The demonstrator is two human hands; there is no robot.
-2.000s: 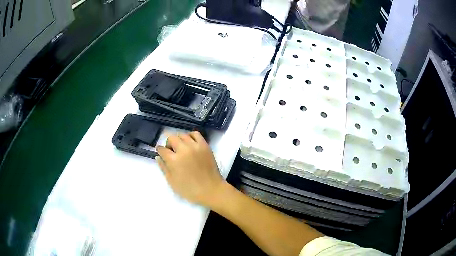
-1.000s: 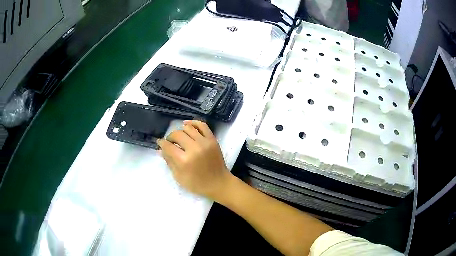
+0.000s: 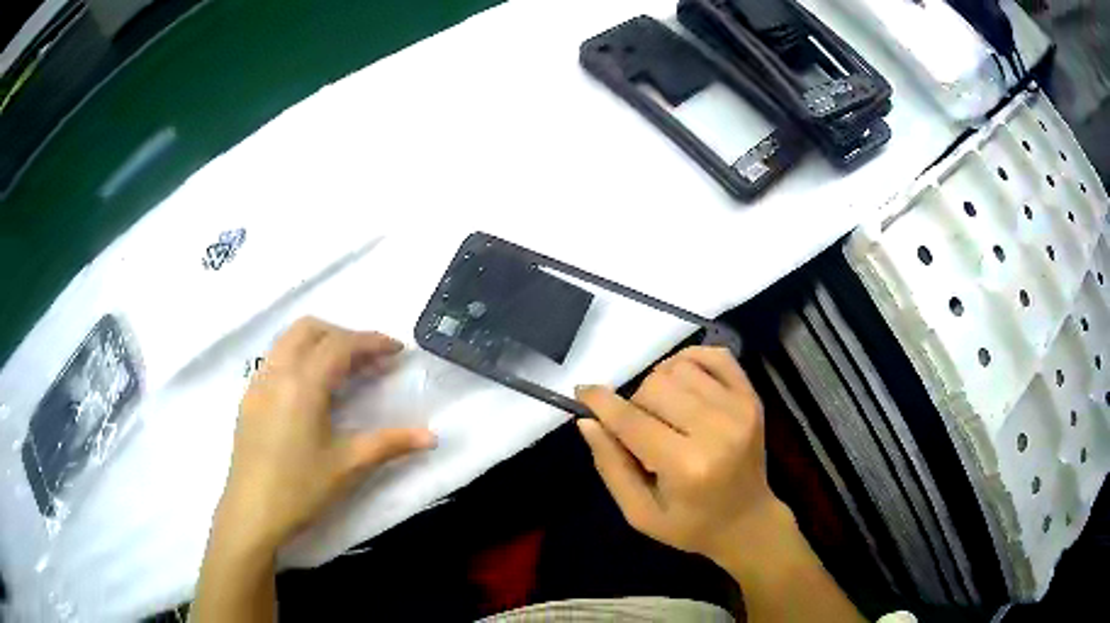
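My right hand (image 3: 688,444) holds a black phone middle frame (image 3: 511,304) by its near right end, tilted, with its solid dark end towards my left hand. My left hand (image 3: 317,426) is left of the frame, thumb and fingers apart, with a faint clear plastic bag (image 3: 396,396) between them; how firmly it is gripped is hard to tell. A stack of poly bags (image 3: 286,274) with printed marks lies beyond my left hand. A bagged frame (image 3: 85,408) lies at the far left, shiny and crinkled.
A loose frame (image 3: 651,110) lies beside a pile of unbagged frames (image 3: 809,73) at the upper right. A white blister tray (image 3: 998,316) tops a tall stack at the right. The green surface (image 3: 231,110) runs along the far side. A pale packet (image 3: 931,49) is at the top right.
The view has swung left. My right hand has lifted a frame away from beside the pile and brought it nearer. My left hand, a bagged frame and the bag stack now show.
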